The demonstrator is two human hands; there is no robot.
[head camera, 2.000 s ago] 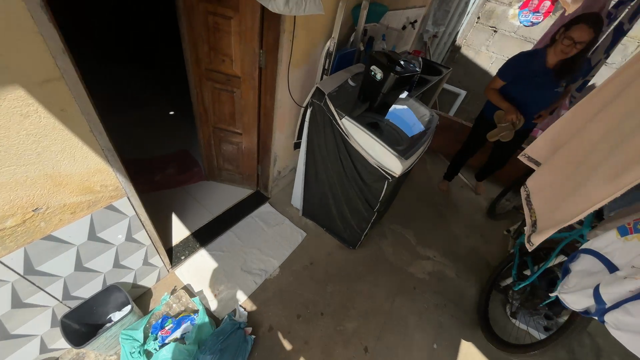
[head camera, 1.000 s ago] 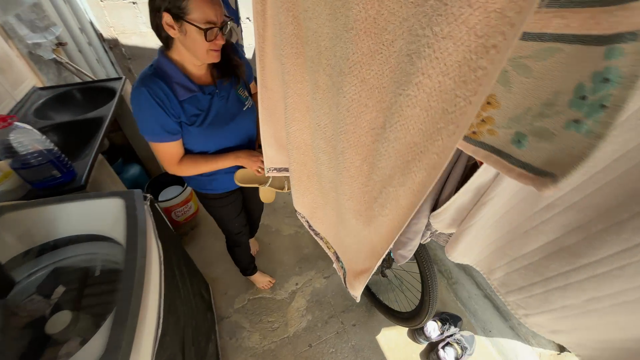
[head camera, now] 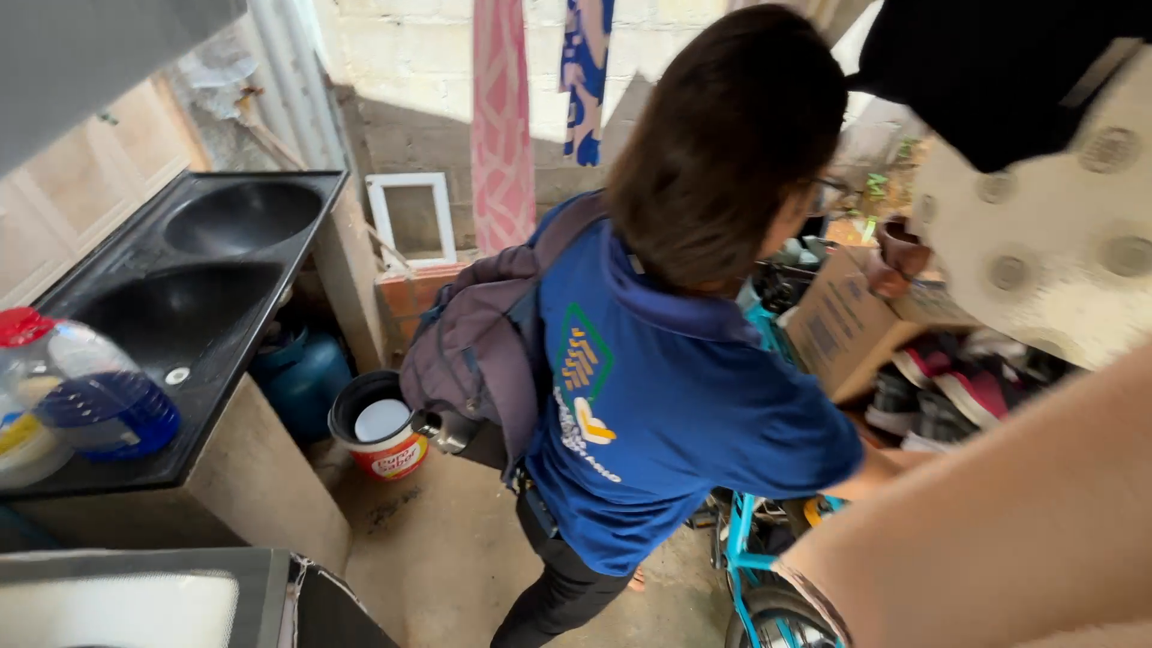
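Neither my left hand nor my right hand shows in the head view. Closest on the right hangs a beige towel (head camera: 999, 522), blurred at its edge. In the middle stands a person in a blue polo shirt (head camera: 684, 405), back mostly turned, with a grey-purple backpack (head camera: 477, 342) and a metal bottle (head camera: 443, 432) in its side pocket. One arm of the person reaches behind the towel; that hand is hidden. Past the arm, shoes (head camera: 963, 378) lie beside an open cardboard box (head camera: 837, 324).
A black double sink (head camera: 243, 220) on the left holds a jug of blue liquid (head camera: 112, 405). Below are a blue gas cylinder (head camera: 306, 378) and a bucket (head camera: 378, 427). A washing machine (head camera: 135, 603) fills the lower left corner. A turquoise bicycle (head camera: 742, 549) stands lower right.
The person has turned from facing me to showing their back, one arm now stretched right. The sandals seen earlier in their hands are out of sight. The view has moved closer.
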